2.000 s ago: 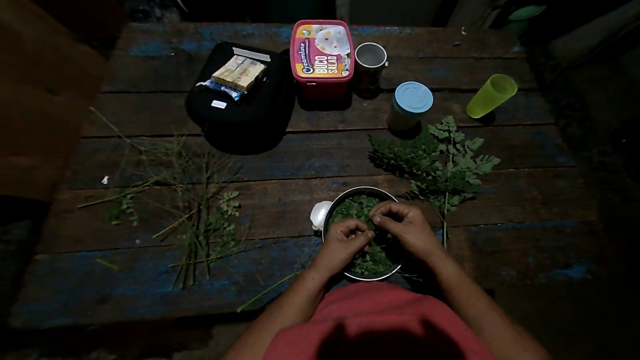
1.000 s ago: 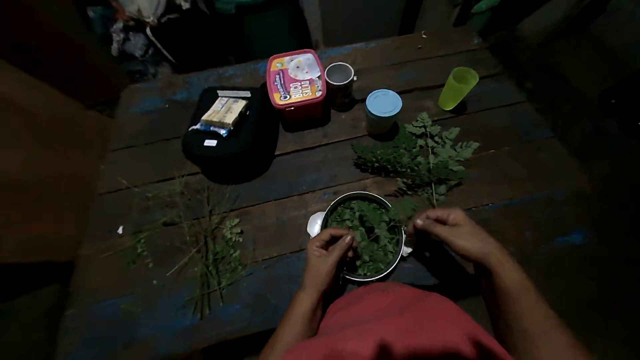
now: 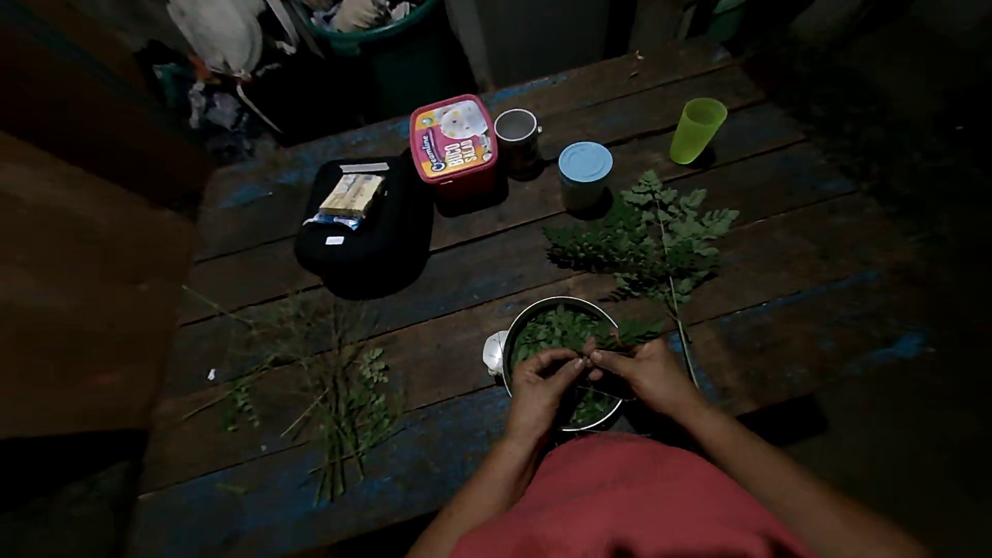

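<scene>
A round pot [image 3: 509, 341] with a pale rim holds many small green leaves [image 3: 558, 329]. Over it my left hand [image 3: 542, 380] and my right hand [image 3: 647, 376] meet, fingertips pinched together. A leafy green sprig [image 3: 637, 333] extends from the fingers of my right hand over the pot's right edge. Whatever the left fingertips pinch is too small to tell, though they touch the same spot. Beyond the pot, leafy branches [image 3: 670, 240] lie on the wooden table, one long stem running down beside my right hand. A white object [image 3: 494, 353] sits against the pot's left side.
Mostly bare stems [image 3: 333, 418] lie at the left. Farther back stand a black case [image 3: 364, 256] with a packet [image 3: 353, 195] on top, a red Creamline tub [image 3: 457, 143], a metal mug [image 3: 518, 136], a blue-lidded container [image 3: 585, 170] and a yellow-green cup [image 3: 696, 132].
My hands were apart a second ago, the right one beyond the pot's right rim; they are now together above the pot. The view has shifted.
</scene>
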